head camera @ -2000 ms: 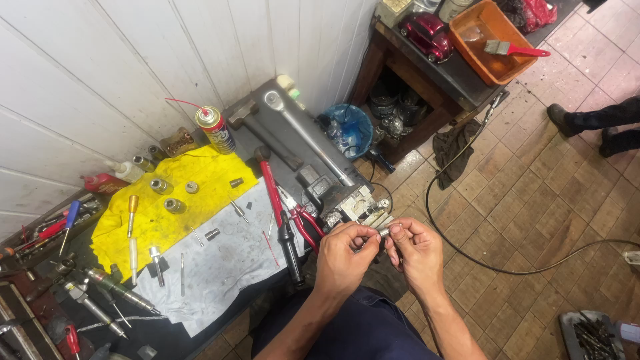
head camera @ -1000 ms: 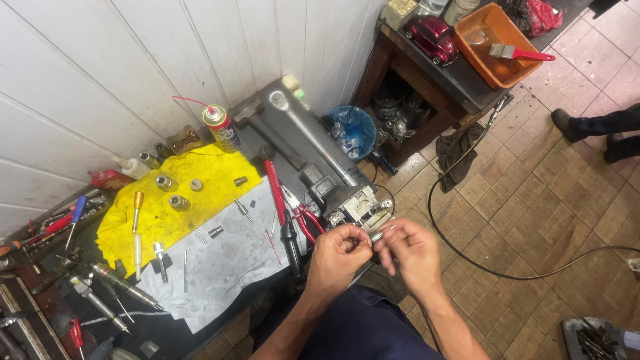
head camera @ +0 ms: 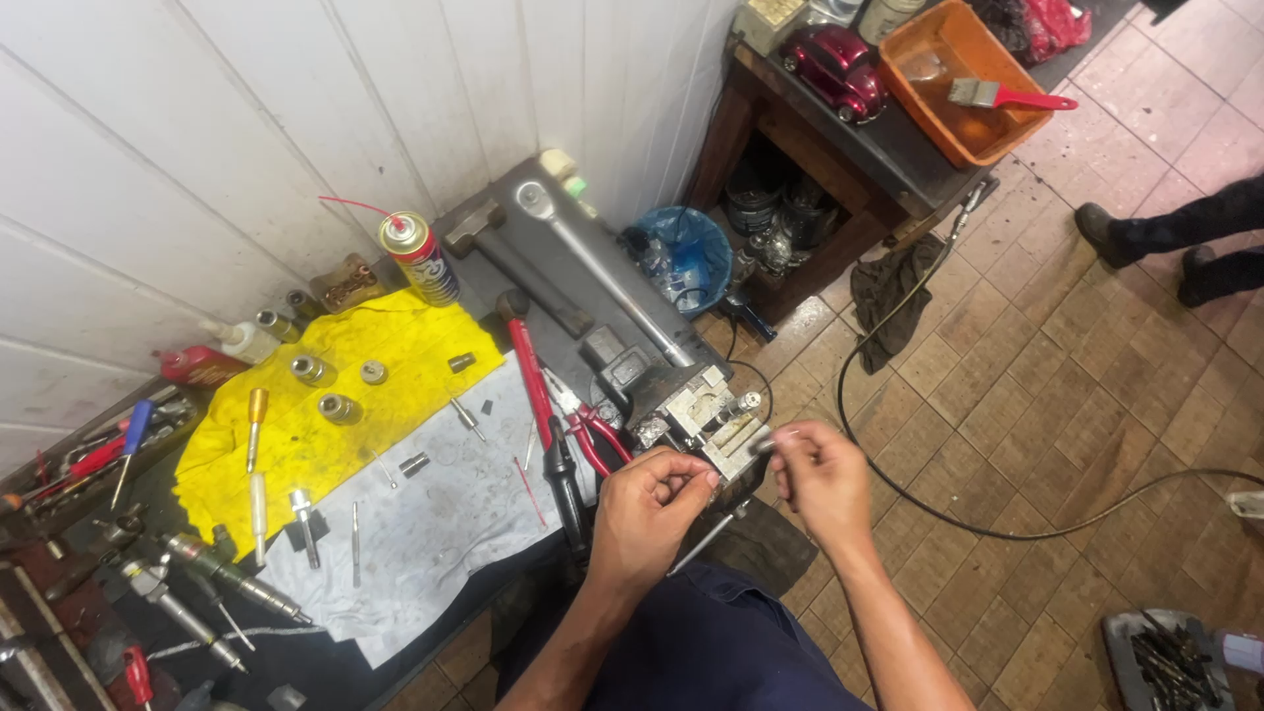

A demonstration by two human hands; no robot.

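Note:
My left hand is in front of a bench vise, its thumb and forefinger pinched near the jaws; whether something tiny sits between them cannot be told. To its right, my right hand pinches a small metal part between thumb and fingers, just beside the vise. Left of the hands lie red-handled pliers and a long tool with a red and black handle. A grey cloth carries a small metal sleeve and thin pins. Sockets stand on a yellow cloth.
A torque wrench, a hammer and a spray can occupy the bench's back. Injectors lie at left. A blue-lined bin stands beyond the vise. A hose crosses the tiled floor; another person's legs are at right.
My hands were close together around a small part; now they are apart, the right one holding a metal part to the right of the left one.

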